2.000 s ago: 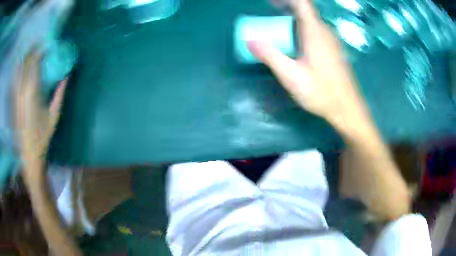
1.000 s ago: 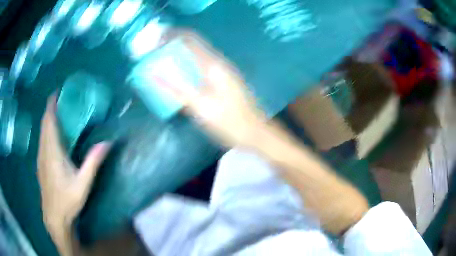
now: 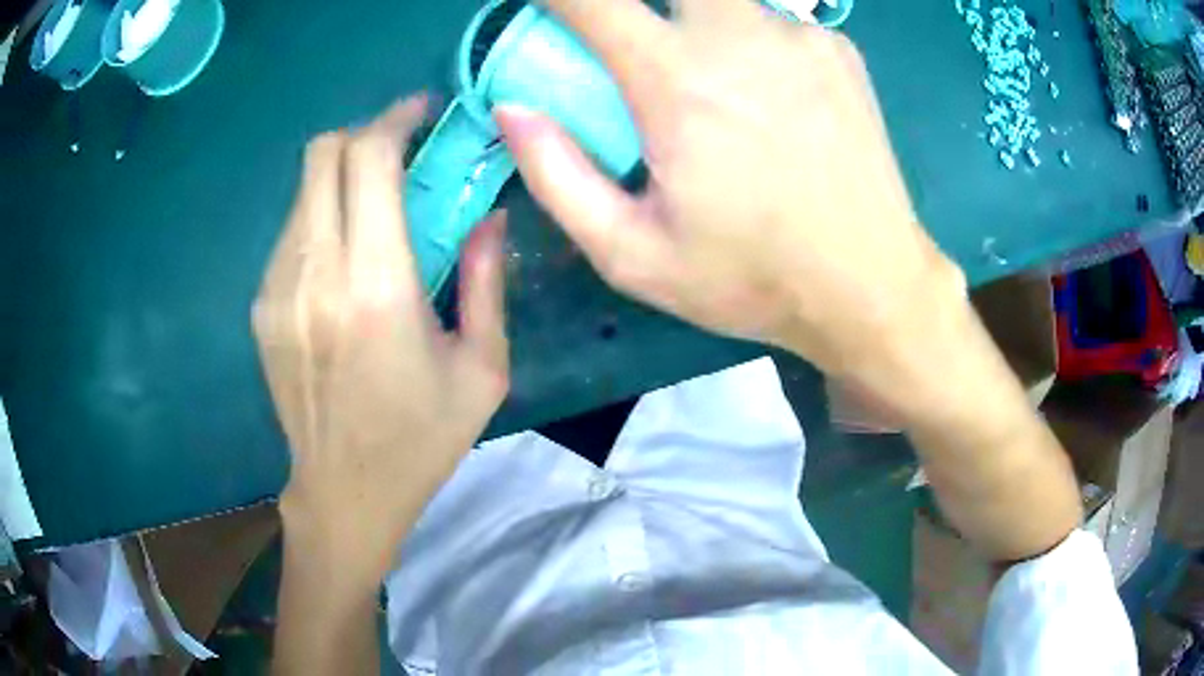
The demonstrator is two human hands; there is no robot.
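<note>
A teal motor holder (image 3: 561,86) is in my right hand (image 3: 753,172), gripped between thumb and fingers, its side facing up. My left hand (image 3: 383,277) holds a teal housing by its handle (image 3: 449,198), which slants between thumb and fingers. The housing's ring-like rim (image 3: 473,46) is against the far end of the motor holder. Whether the holder sits inside the housing cannot be told, as my right fingers hide part of it. Thin dark strands show near the handle.
Two teal cups with white centres (image 3: 165,40) stand at the far left of the dark green table (image 3: 159,357). Another cup shows behind my right hand. Tiny pale-teal pieces (image 3: 1010,86) lie at right, beside dark mesh-like blocks (image 3: 1169,86). Cardboard boxes and a red item (image 3: 1116,317) are below right.
My hands have come together in front of me, the holder now meeting the teal housing in my left hand. The view has turned, and the row of cups has shifted.
</note>
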